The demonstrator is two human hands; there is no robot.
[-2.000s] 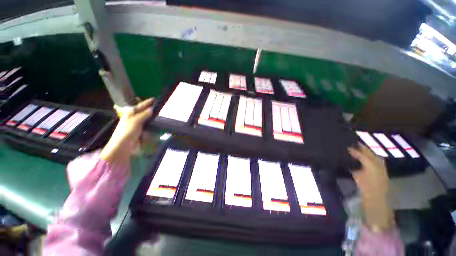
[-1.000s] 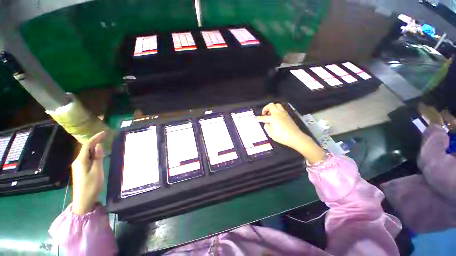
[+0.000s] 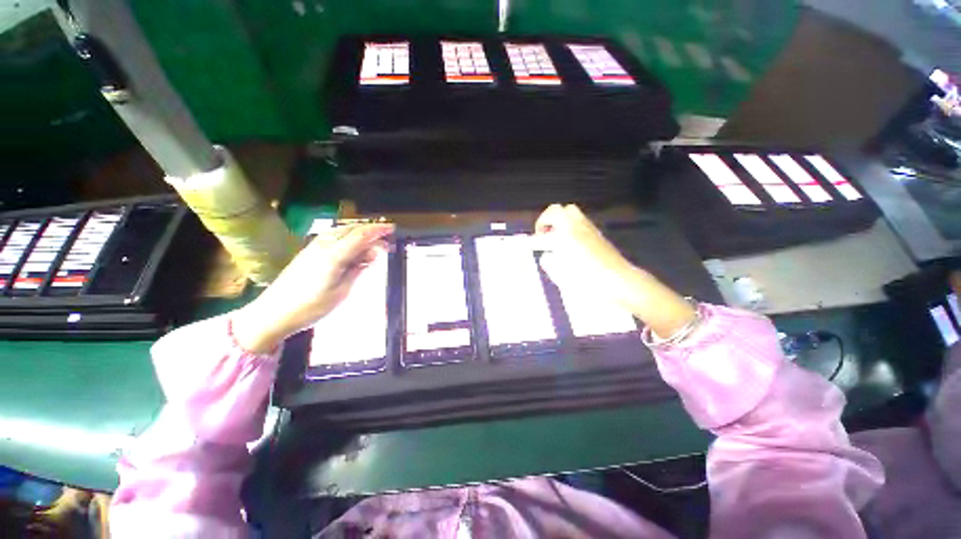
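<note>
A black phone tray (image 3: 474, 395) lies on top of a low stack in front of me. It holds several lit smartphones side by side, such as the white-lit smartphone (image 3: 435, 300) near the middle. My left hand (image 3: 342, 258) is over the upper end of the leftmost phone, fingers bent. My right hand (image 3: 574, 237) is over the upper ends of the two phones on the right and partly covers them. Neither hand visibly holds anything. Whether the fingertips touch the screens cannot be told.
A tall tray stack (image 3: 495, 126) with lit phones stands behind. Side tray stacks stand at left (image 3: 84, 316) and right (image 3: 775, 216). A bench post (image 3: 237, 216) wrapped in yellowish tape slants at the left. A neighbouring person's pink sleeve (image 3: 917, 463) shows at lower right.
The tray that both hands held higher up is gone from there. My left hand has moved from beside the working tray onto its leftmost phone. My right hand stays over the right phones.
</note>
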